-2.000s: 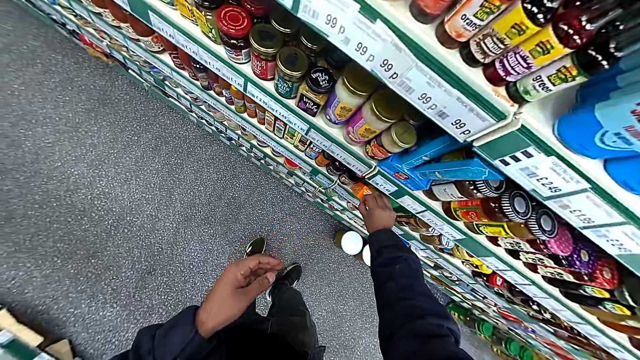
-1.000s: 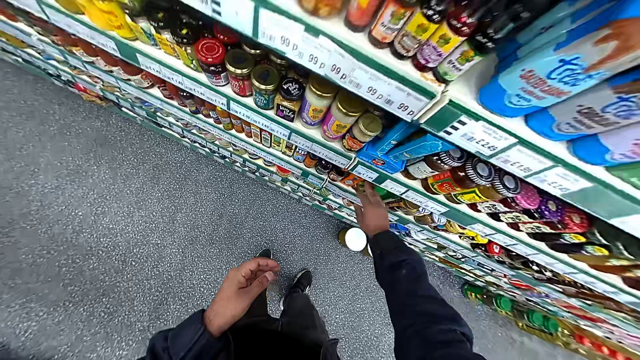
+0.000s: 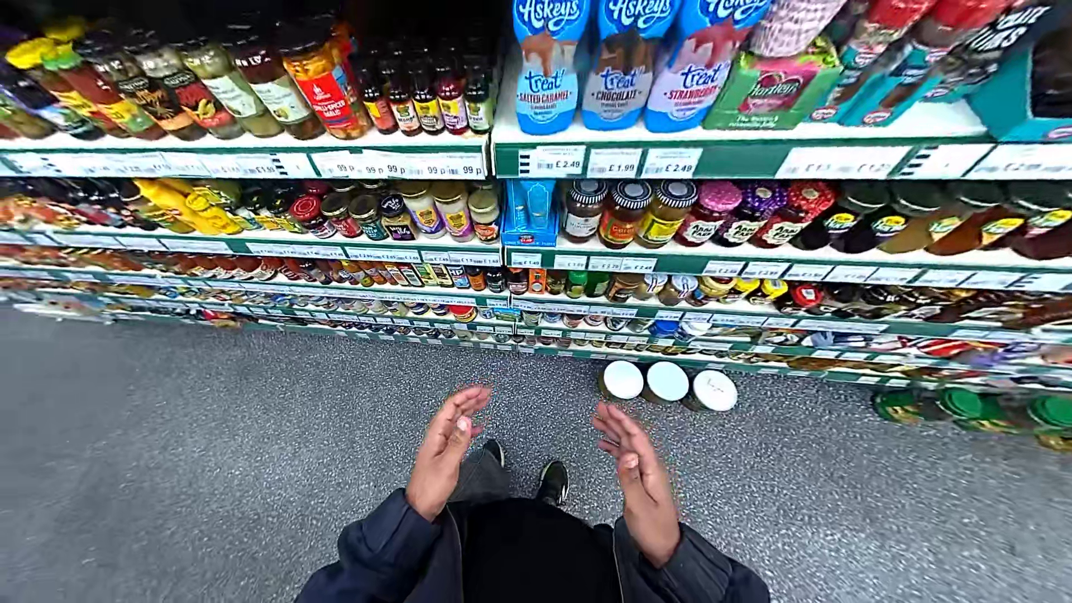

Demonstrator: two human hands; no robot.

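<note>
My left hand [image 3: 444,452] is raised in front of my body, fingers apart and slightly curled, holding nothing. Level with it on the other side, my right hand [image 3: 641,481] is likewise empty, palm turned inward. Neither hand touches the shelves. Nearest to my right hand are white-lidded jars [image 3: 667,382] standing in a row on the floor. Beyond them rise shop shelves with glass jars with striped lids [image 3: 630,213], small sauce bottles [image 3: 427,96] and Askeys Treat dessert sauce bottles [image 3: 620,71].
The green shelf edge [image 3: 754,159] with price labels runs across the view, with several lower shelves beneath it. Green-lidded jars [image 3: 961,404] stand on the floor at the right. Speckled grey flooring [image 3: 209,435] extends left of my feet. A blue carton [image 3: 530,213] sits by the shelf joint.
My right hand has come back from the shelves to in front of my body. My left hand remains raised and empty. The view has turned to face the shelves more squarely.
</note>
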